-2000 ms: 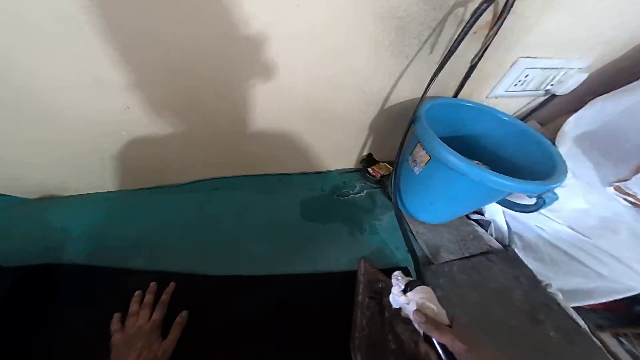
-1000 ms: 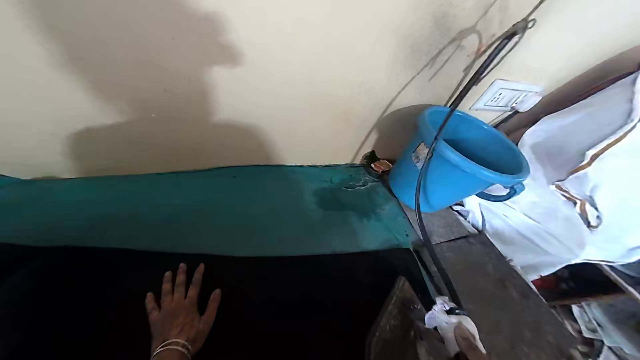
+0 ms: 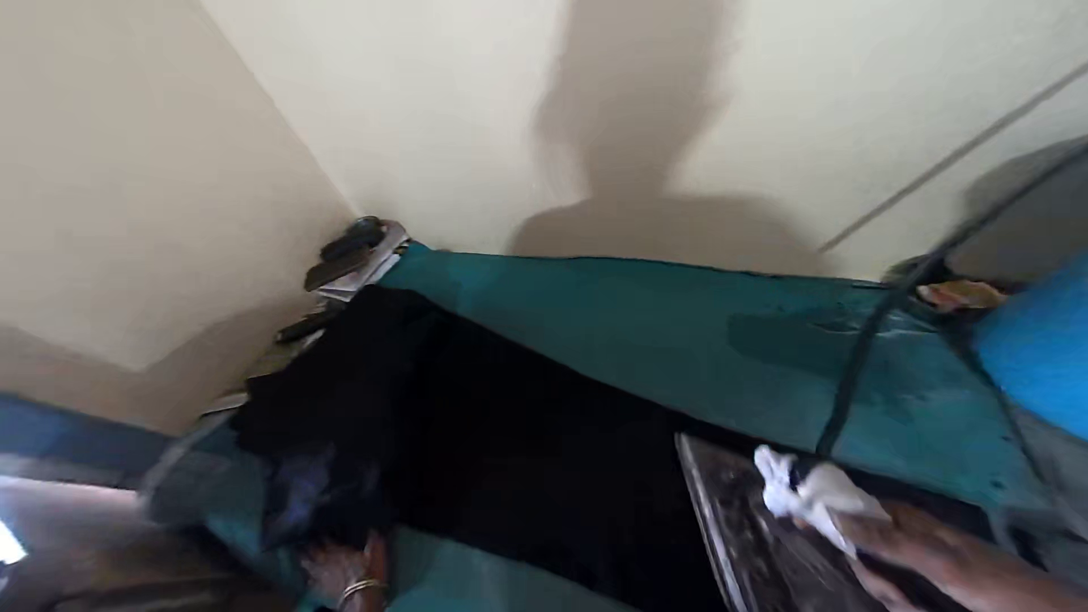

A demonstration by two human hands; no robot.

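Observation:
A long black cloth [image 3: 544, 450] lies over the green-covered surface [image 3: 646, 331], bunched at its left end. My left hand [image 3: 340, 568], with bangles at the wrist, is at the near edge of that bunched end; its fingers are partly hidden and blurred, so its grip cannot be told. At the lower right, my right hand [image 3: 892, 535] is closed on a white cloth [image 3: 807, 493] wrapped about a dark handle. A black cable rises from there. Below the white cloth is a dark, flat, worn plate [image 3: 752, 531], resting at the black cloth's right part.
A blue bucket [image 3: 1041, 340] stands at the right edge beside the black cable [image 3: 867, 331]. Books or papers [image 3: 365, 272] with dark objects on them are stacked in the left wall corner. A small crumpled item [image 3: 960, 295] lies by the wall near the bucket.
The view has swung far left, bringing the wall corner in. My left hand, earlier spread flat on the black cloth, is now at its near edge. My right hand keeps hold of the white cloth.

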